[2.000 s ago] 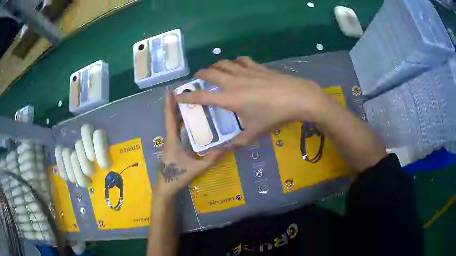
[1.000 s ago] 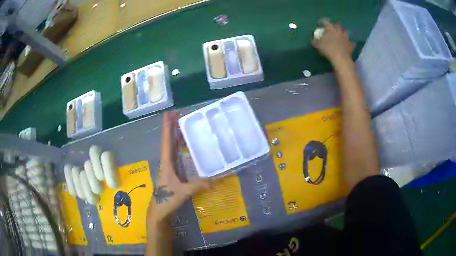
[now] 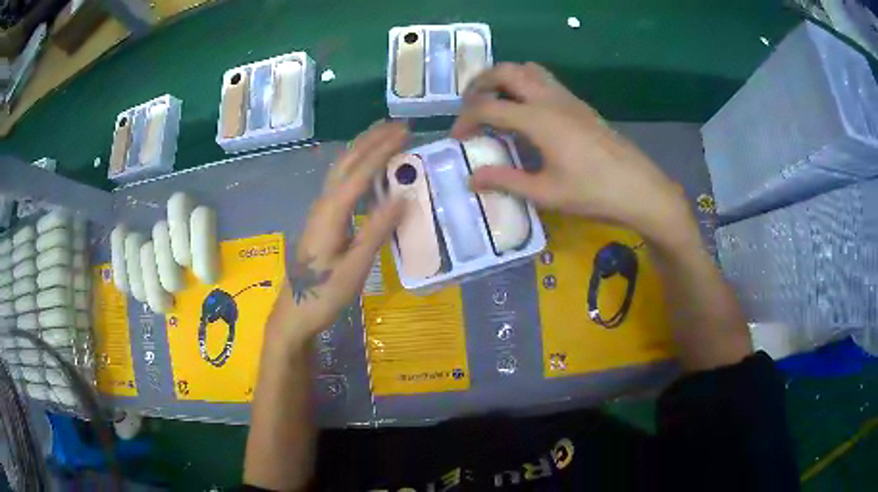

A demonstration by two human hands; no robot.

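Observation:
An insert tray (image 3: 452, 207) lies in front of me on the carton mat, slightly turned. A beige device (image 3: 418, 231) with a dark round spot near its far end sits in its left well. A white device (image 3: 504, 216) sits in its right well; the middle well looks empty. My left hand (image 3: 337, 226) is at the tray's left side, fingers over its left edge and the beige device. My right hand (image 3: 549, 144) is at the far right corner, its thumb on the white device and fingers around the tray's far edge.
Filled trays (image 3: 266, 101) stand in a row on the green surface (image 3: 539, 48) beyond the mat. White units (image 3: 166, 255) lie on the carton at left, beside a bulk tray of units (image 3: 43, 298). Tall empty tray stacks (image 3: 794, 125) stand at right.
The tray in front was empty and now holds a beige and a white device. My right hand has come back from the far right to the tray. Filled trays appear shifted in view.

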